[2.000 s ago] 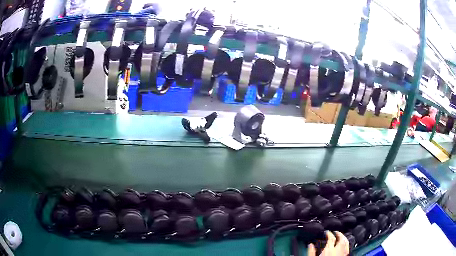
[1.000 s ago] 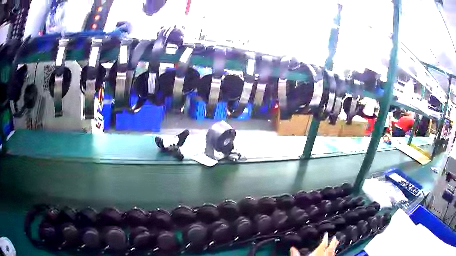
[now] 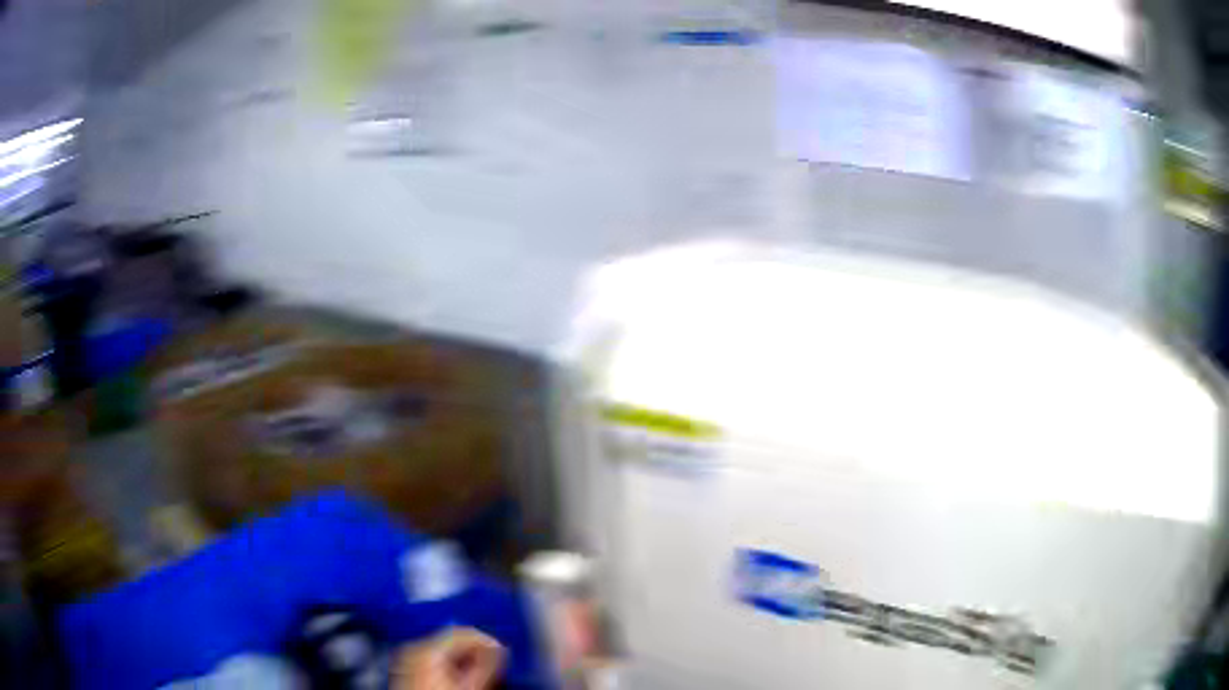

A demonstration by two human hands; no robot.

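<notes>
The view is strongly blurred. A cream-white test box (image 3: 917, 472) with a blue logo and dark lettering fills the right side, its top closed over. A blue bin (image 3: 202, 593) is at the lower left. A dark round shape, possibly a headphone cup (image 3: 337, 647), shows at the bin's bottom edge. A hand, apparently my left hand (image 3: 452, 661), is beside its right side, cut off by the lower edge. Its fingers look curled, but whether it touches or holds the dark item is unclear. My right hand is not in view.
A short white post (image 3: 566, 607) with a pinkish strip stands at the box's front left corner. A brown carton (image 3: 337, 418) with bagged contents is behind the bin. Posted sheets (image 3: 876, 108) hang on the white wall behind the box.
The view has swung from the green bench with headphone rows and the hanging rail to the test box and blue bin. A hand now shows beside the bin.
</notes>
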